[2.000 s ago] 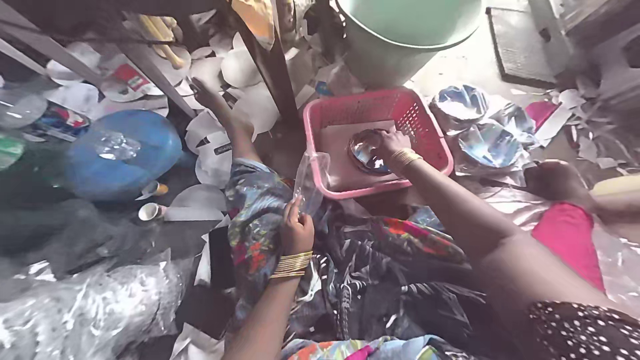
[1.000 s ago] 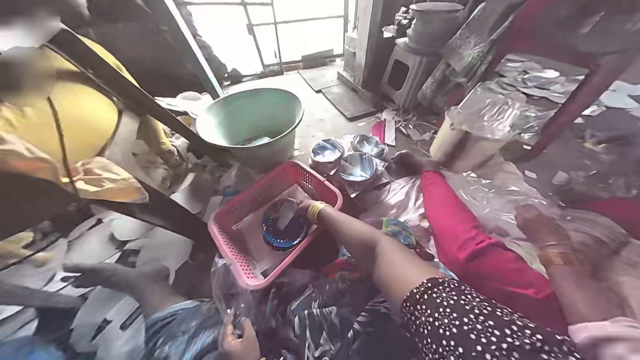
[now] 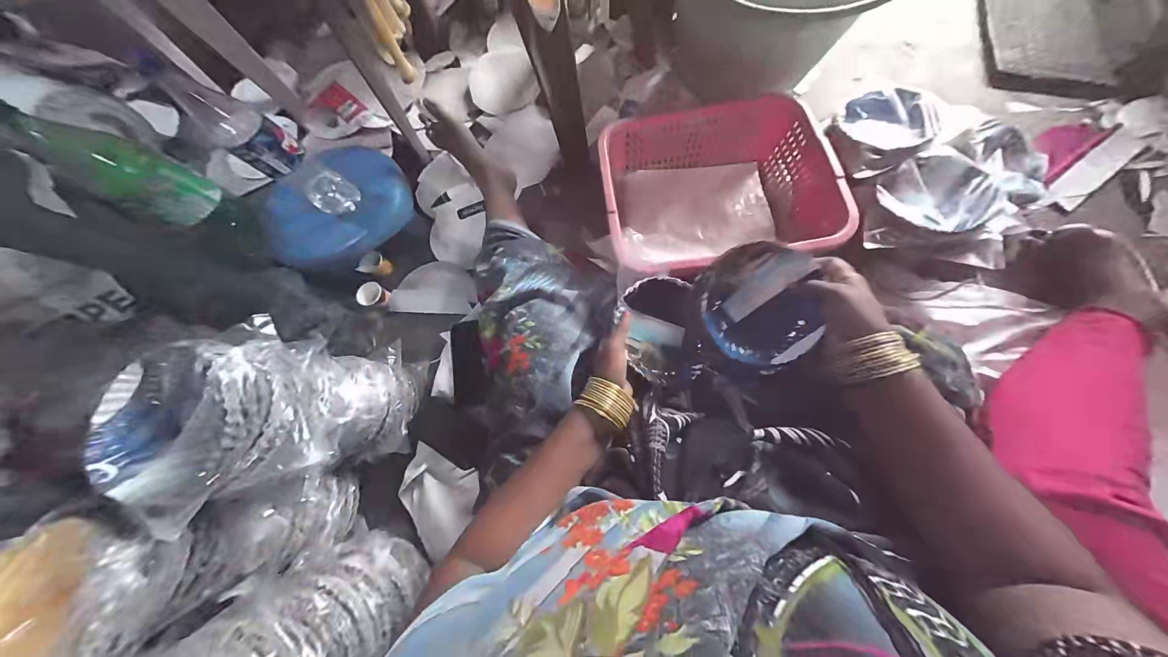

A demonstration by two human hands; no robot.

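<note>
My right hand (image 3: 844, 297) grips a shiny blue and dark round bowl or plate stack (image 3: 762, 315) by its right edge, over my lap. A pale strip lies across its face. At my lap's left side, my left hand (image 3: 616, 351) holds the edge of a clear plastic bag (image 3: 652, 328), partly hidden in blur. Just beyond both hands stands a pink perforated plastic basket (image 3: 730, 255) with a pale sheet (image 3: 698, 205) lying in its bottom.
Wrapped rolls of silvery plates (image 3: 265, 411) lie at left, near a blue round lid or stool (image 3: 339, 205) and a green bottle (image 3: 119, 169). Silvery bowls (image 3: 944, 187) sit right of the basket; a large tub (image 3: 757, 46) stands behind. Another person's pink-clad leg (image 3: 1077, 411) extends at right.
The blue round piece, inside the basket earlier, is now out over my lap in my right hand. The view has swung between frames.
</note>
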